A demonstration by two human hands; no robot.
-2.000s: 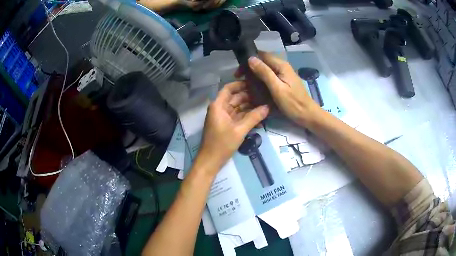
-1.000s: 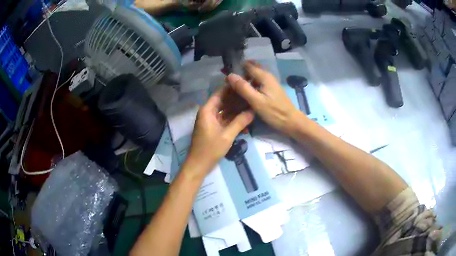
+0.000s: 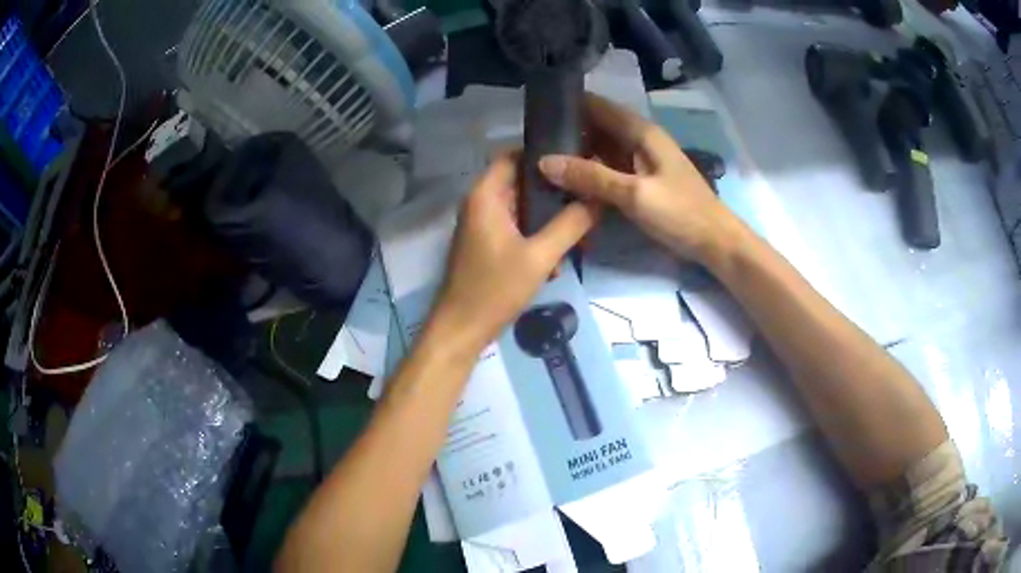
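Note:
A dark handheld mini fan (image 3: 553,123) is held upright above the cartons, its round grilled head at the top edge of the view. My left hand (image 3: 504,241) holds the lower handle from the left. My right hand (image 3: 644,179) is around the handle from the right, its thumb across the front; its other fingers are partly hidden behind the fan. Flat blue and white cartons (image 3: 605,481) with "MINI FAN" print and a fan picture lie under my hands.
A desk fan (image 3: 297,78) with a blue rim and a dark cylinder (image 3: 293,218) stand at left. Crumpled clear plastic (image 3: 157,448) lies lower left, near a white cable (image 3: 103,246). Several dark fans (image 3: 920,202) lie at upper right on the white covering; more lie at the top.
The fan was tilted and blurred; now its handle stands upright with the grille facing me. My right thumb lies across the handle. Both hands still hold it.

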